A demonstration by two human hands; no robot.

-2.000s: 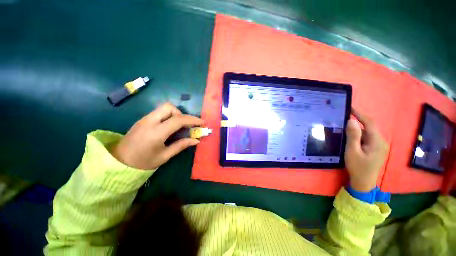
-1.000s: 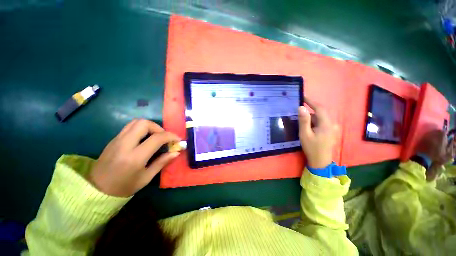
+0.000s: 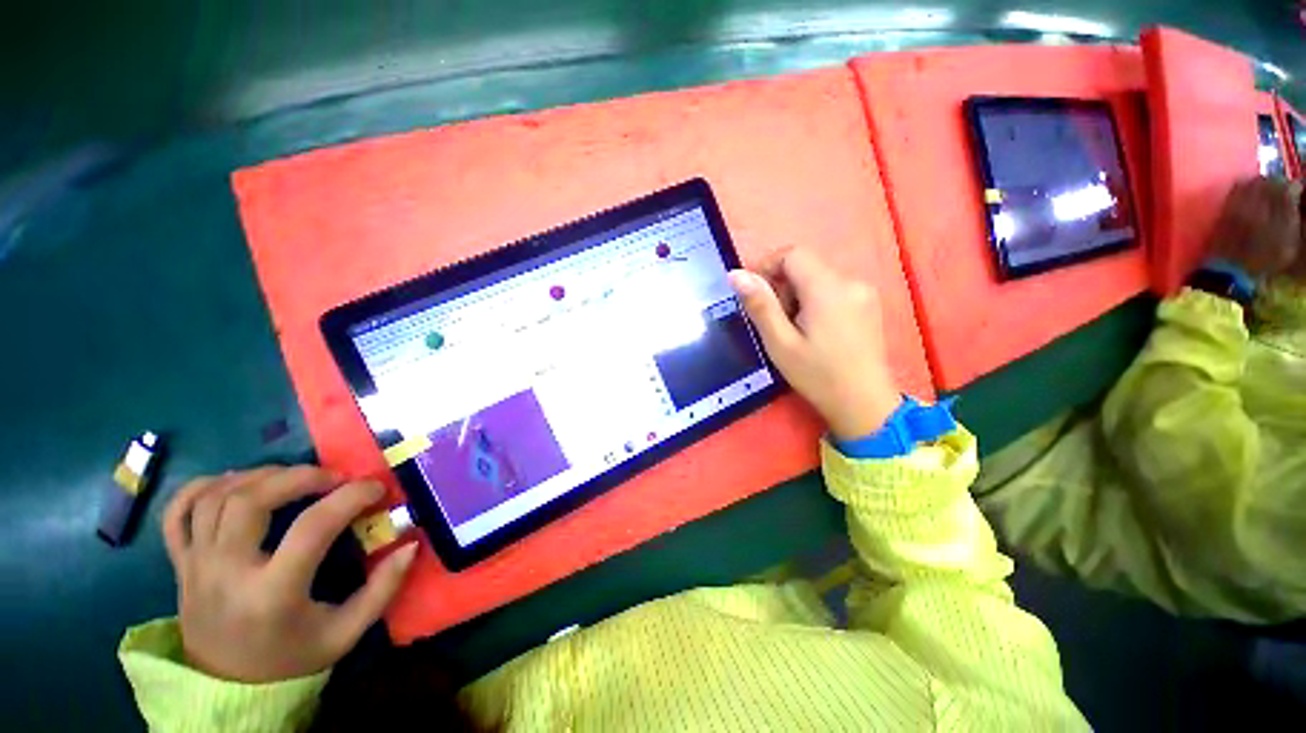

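Note:
The tablet (image 3: 552, 372), its screen lit with small coloured dots and a purple picture, lies tilted on a red-orange foam pad (image 3: 573, 158). My left hand (image 3: 279, 566) holds a short plug (image 3: 380, 530) with a yellow band between thumb and finger, its pale tip at the tablet's left short edge, just below a yellow tab (image 3: 407, 451). Whether the tip is inside the port I cannot tell. My right hand (image 3: 824, 337) grips the tablet's right edge, thumb on the frame. A second plug (image 3: 129, 490), dark with a yellow band, lies loose on the green surface at the left.
A second tablet (image 3: 1057, 183) with a darker screen lies on the neighbouring pad (image 3: 917, 115). Right of it another red pad (image 3: 1200, 158) stands raised near a neighbour's hand (image 3: 1260, 229). The neighbour's yellow-green sleeve (image 3: 1217, 444) is at the right.
The view has turned, so the tablet and pad appear slanted and further left. The plug in my left hand has come up to the tablet's edge. My right hand keeps its hold.

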